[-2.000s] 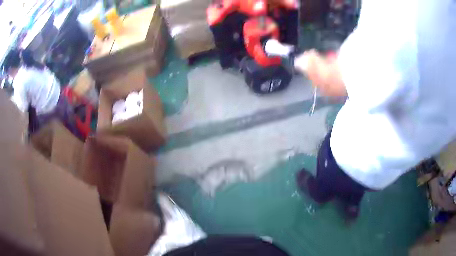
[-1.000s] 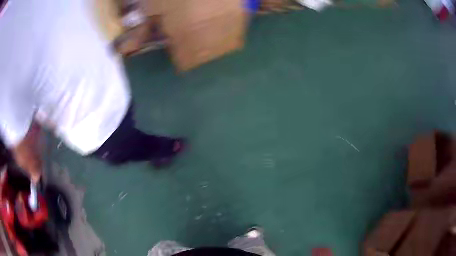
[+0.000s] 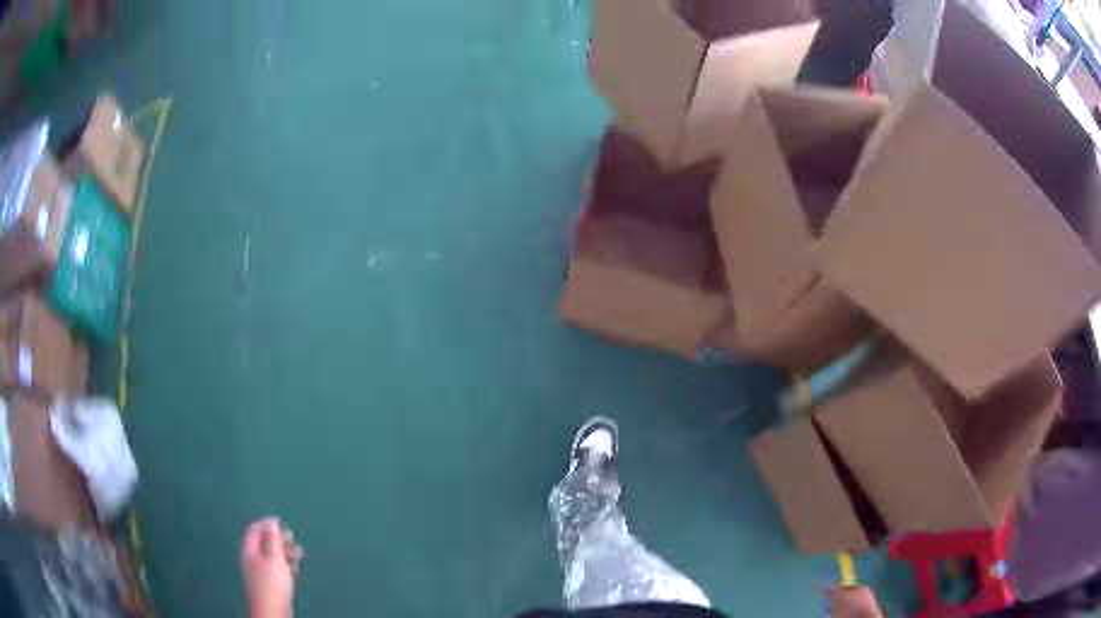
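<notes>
My left hand [image 3: 269,558] hangs over the green floor at the lower left, its fingers curled together and nothing seen in them. My right hand [image 3: 855,602] is cut off by the bottom edge at the lower right, below the cartons; its fingers and any hold are not clear. Several empty open cartons lie heaped at the right: a large tilted one [image 3: 960,242], one on its side [image 3: 646,290], one at the top [image 3: 755,79] and a lower one [image 3: 906,447]. Neither hand is seen touching them.
A red plastic stool [image 3: 960,567] stands at the lower right, beside a blurred purplish shape. Along the left edge are cartons [image 3: 42,465], a green crate [image 3: 91,260], a white bag [image 3: 99,453] and a yellow floor line [image 3: 124,362]. My shoe [image 3: 594,444] is on the green floor.
The view has swung away from the person in white and the red machine to the floor between the cartons. My left hand has come into view. One leg is stepping forward.
</notes>
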